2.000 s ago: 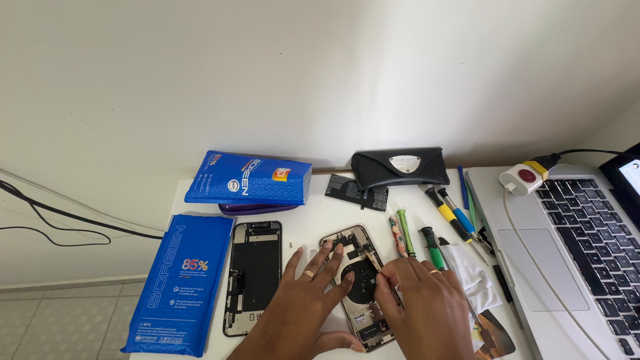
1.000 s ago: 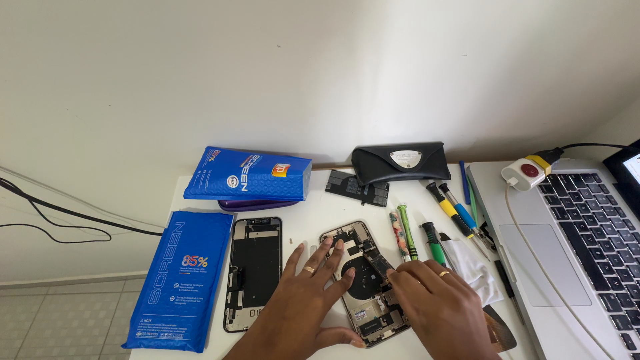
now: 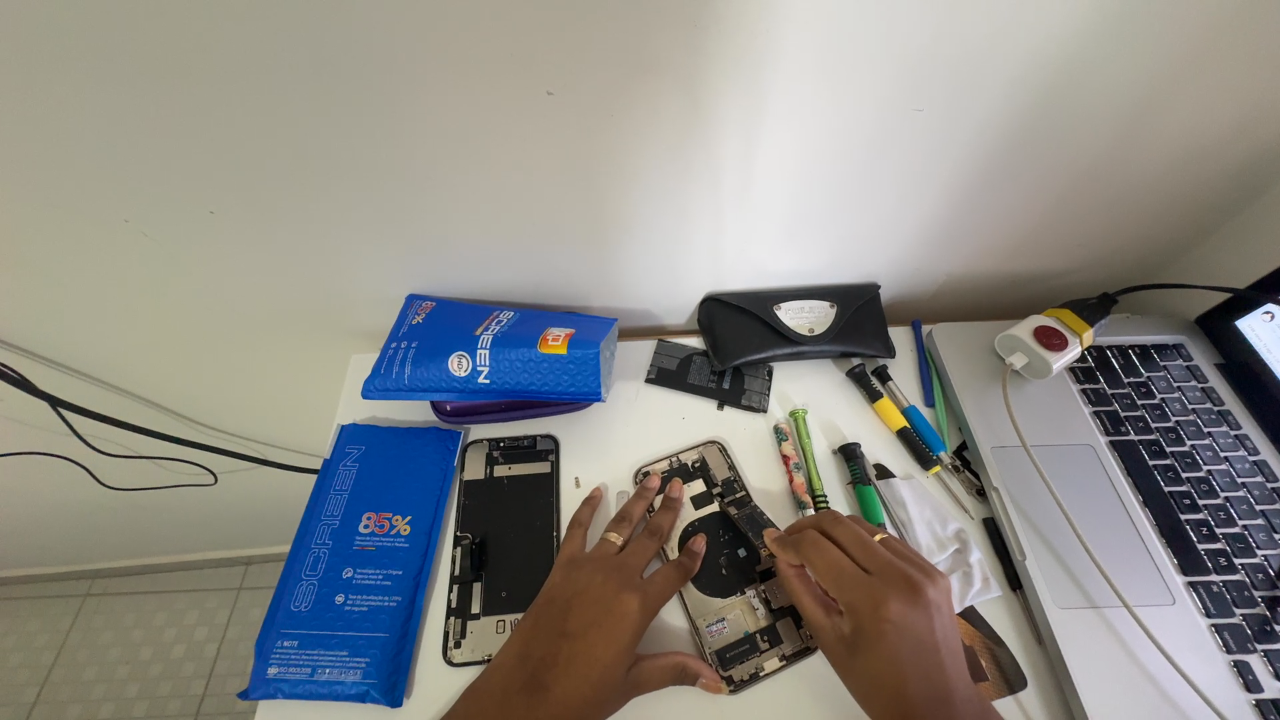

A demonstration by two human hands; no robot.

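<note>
An opened smartphone housing [image 3: 735,610] lies on the white desk, its inner parts showing. My left hand [image 3: 610,590] rests spread over its left side, fingertips on the frame and thumb by the lower edge. At the right side of the housing, my right hand [image 3: 860,590] pinches the lower end of a narrow logic board [image 3: 750,520], which sits at a slant along the housing. A detached phone screen assembly [image 3: 508,545] lies back side up, left of my left hand. Behind the housing is a black phone battery [image 3: 708,375].
Blue padded screen pouches [image 3: 350,570] [image 3: 490,350] lie left. A black glasses case [image 3: 795,328] stands against the wall. Right are a green screwdriver [image 3: 860,485], yellow screwdriver [image 3: 893,418], white cloth [image 3: 940,535] and a laptop [image 3: 1080,520] with a charger [image 3: 1040,345] on it.
The narrow logic board now sits at a slant near my right fingers. My right hand has shifted slightly; my left hand stays spread over the housing.
</note>
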